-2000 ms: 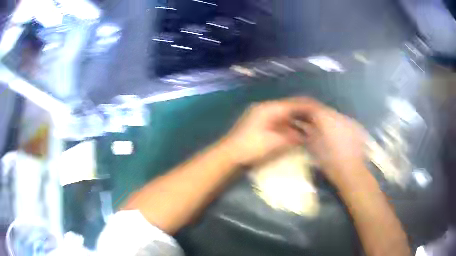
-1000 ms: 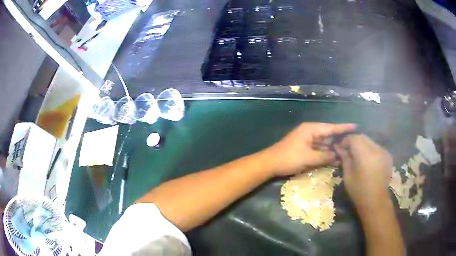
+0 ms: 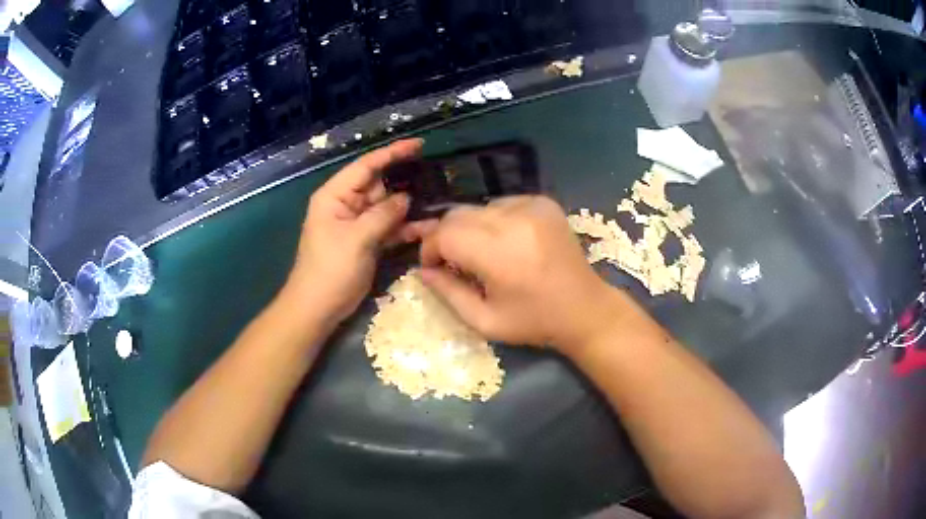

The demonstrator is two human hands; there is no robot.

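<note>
A flat black plastic housing (image 3: 472,174) is held above the green mat. My left hand (image 3: 350,223) grips its left end between thumb and fingers. My right hand (image 3: 508,264) is at the housing's near edge with curled fingers; its fingertips are partly hidden, so I cannot tell if it holds a small piece. A rounded heap of small pale pieces (image 3: 432,350) lies just below my hands. A looser pale scatter (image 3: 650,243) lies right of my right hand.
A large black pocketed tray (image 3: 294,76) lies beyond the mat's edge. A whitish bottle (image 3: 678,86) stands at upper right, with a white folded wipe (image 3: 678,152) below it. A brown board (image 3: 772,112) is further right. Clear cups (image 3: 127,266) and a pale note (image 3: 63,393) are at left.
The view has swung to the right, bringing in the bottle and wipe. The black housing now shows clearly in my left hand. My right hand has its back turned up over the housing's near edge.
</note>
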